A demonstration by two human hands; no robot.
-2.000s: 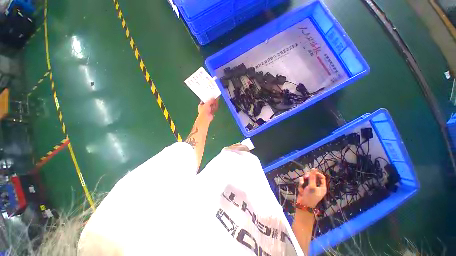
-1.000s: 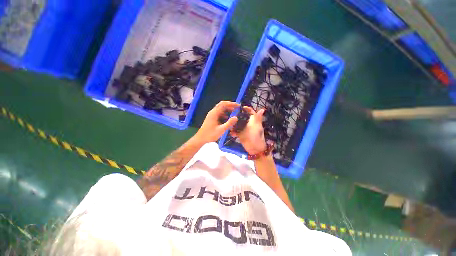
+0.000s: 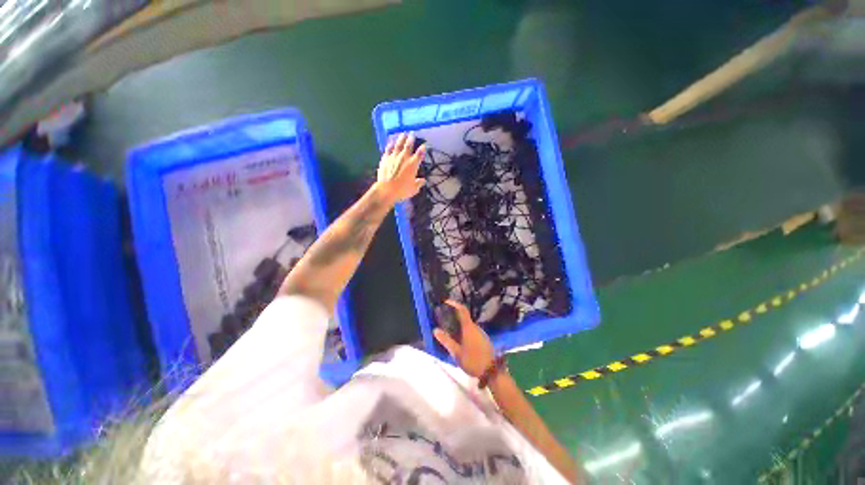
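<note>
The main blue tote [image 3: 567,204] stands in front of me. Black power adapters [image 3: 552,256] line its long sides, and thin black cords [image 3: 474,223] tangle in its middle over a white liner. My left hand [image 3: 401,170] is at the tote's far left corner, palm down, fingers extended and slightly apart; what lies under it is hidden. My right hand [image 3: 467,343] is at the near left corner, with a dark block, apparently a power adapter [image 3: 448,320], between thumb and fingers.
A second blue tote [image 3: 152,246] stands left, with loose adapters at its near end, partly behind my left arm. Stacked blue totes [image 3: 90,284] are farther left. A white paper slip [image 3: 524,348] is at the main tote's near edge. Yellow-black tape [image 3: 664,351] crosses the green floor.
My hands were together at the main tote's near left corner. My left hand has moved away to the far left corner. My right hand stays near. The view has turned.
</note>
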